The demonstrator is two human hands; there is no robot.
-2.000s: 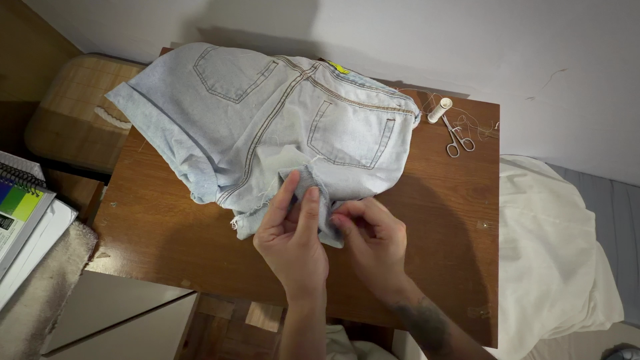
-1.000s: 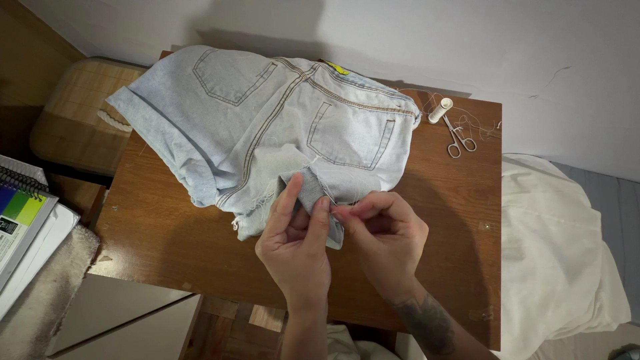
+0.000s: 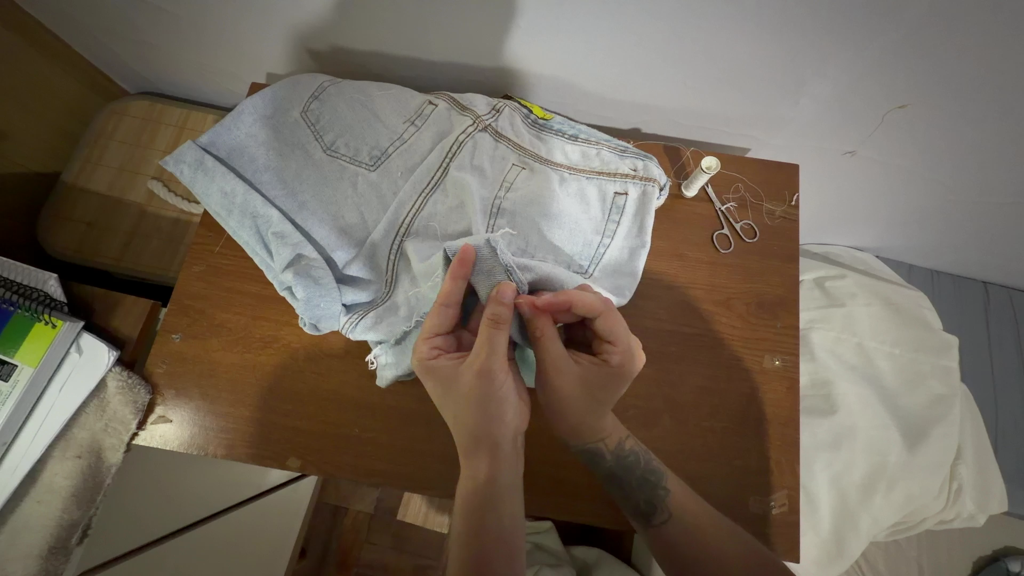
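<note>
Light blue denim shorts (image 3: 384, 216) lie across a brown wooden table, back pockets facing up. A folded, darker grey-blue piece of denim (image 3: 486, 272) stands up at the frayed lower edge of one leg. My left hand (image 3: 480, 352) holds this denim between thumb and fingers, its index finger raised behind the fold. Close against it on the right, my right hand (image 3: 584, 344) pinches something very small at the fabric's edge; the fingers hide what it is. A white thread spool (image 3: 701, 177) and small metal scissors (image 3: 726, 218) rest at the table's back right, with loose thread around them.
The wooden table (image 3: 704, 416) meets a pale wall behind. White cloth (image 3: 880, 400) is heaped at its right side. To the left are a wooden-backed chair (image 3: 112, 192), a spiral notebook (image 3: 32, 320) with papers, and a fluffy cloth (image 3: 72, 456). White panels (image 3: 192, 512) lie below the front left edge.
Two seconds ago my right hand was lower and its fingers less curled; it has moved up along the denim's edge, close to my left thumb. The shorts stay in about the same place.
</note>
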